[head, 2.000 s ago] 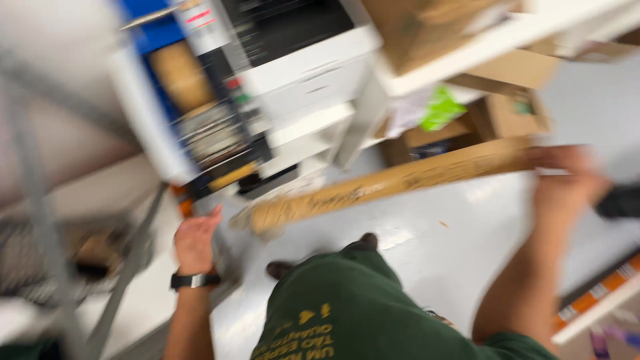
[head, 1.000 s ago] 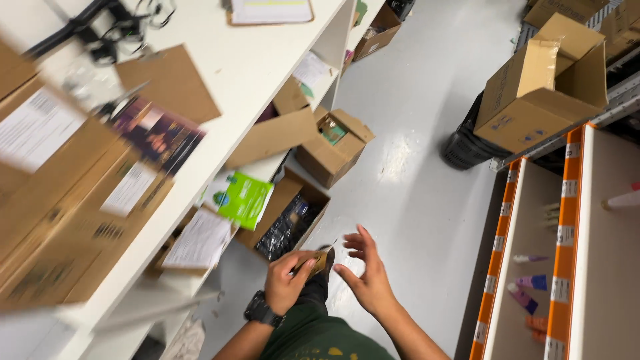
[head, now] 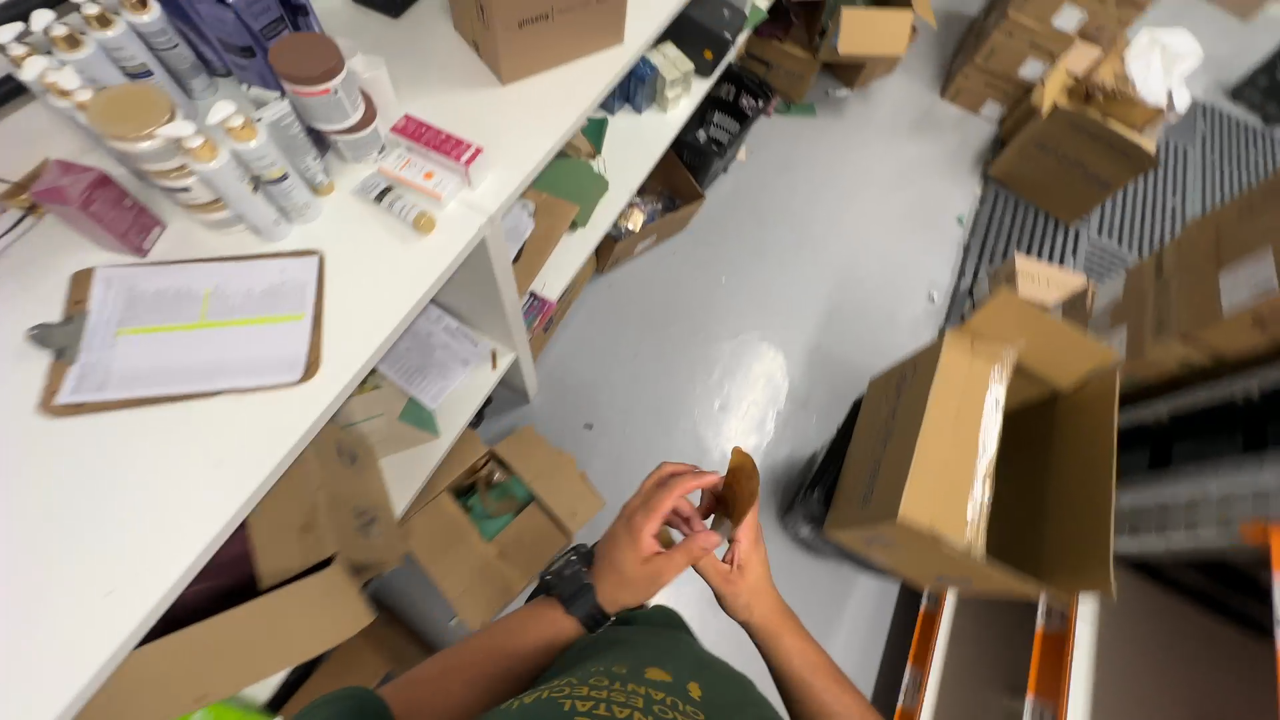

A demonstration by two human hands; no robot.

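A small brown piece [head: 739, 487], perhaps tape or cardboard, is held up between my two hands, above the grey floor. My right hand [head: 743, 572] grips it from below and behind. My left hand [head: 655, 535], with a black watch on the wrist, has bent fingers close beside it; whether they touch it I cannot tell. An open cardboard box [head: 900, 450] stands to the right of my hands, over a black bin or bag [head: 825, 500]. Another open cardboard box [head: 555, 480] with green material inside lies to their left.
On the left, a white worktop [head: 400, 330] holds a clipboard [head: 190, 325], pump bottles [head: 235, 180], jars and small boxes. Shelves beneath it hold papers and cartons. Grey floor [head: 700, 300] runs forward. Stacked cartons [head: 1075, 150] and orange-edged racking [head: 1050, 650] are at the right.
The long brown strip or tube held between my hands two seconds ago is no longer in view. My hands have come together around a small brown piece. The view has swung along the aisle.
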